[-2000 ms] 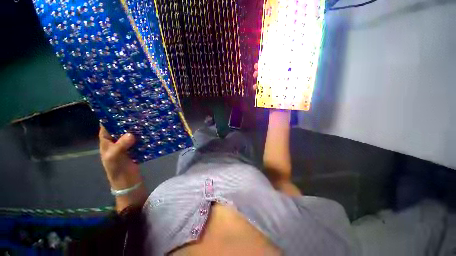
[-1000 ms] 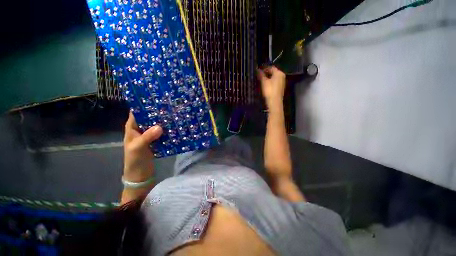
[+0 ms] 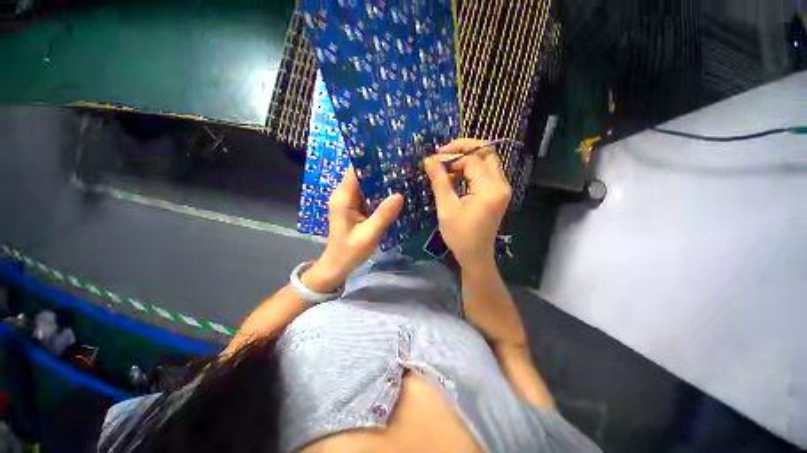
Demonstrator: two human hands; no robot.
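Note:
A long blue LED board (image 3: pixel 389 97) stands tilted in front of me, its component side with small white and silver dots facing me. My left hand (image 3: pixel 358 226) grips its lower left edge, thumb on the blue face. My right hand (image 3: pixel 471 190) pinches the thin test lead (image 3: pixel 482 149) at its fingertips, against the lower right part of the board. The plug end is too small to make out. A second blue board (image 3: pixel 318 168) shows behind the held one, at its left. The stack of LED boards (image 3: pixel 503 66) stands on edge behind.
The green bench (image 3: pixel 177 62) extends at the left. A white surface (image 3: pixel 690 230) lies at the right with a long cable (image 3: pixel 734 136) across its back. A small dark device (image 3: pixel 435 243) is partly hidden below the board. A round-ended object (image 3: pixel 596 189) sits at the white surface's edge.
The lit board from two seconds ago is gone from view. My left hand has brought the blue board rightward, and my right hand has come to its face with the lead. The view has shifted.

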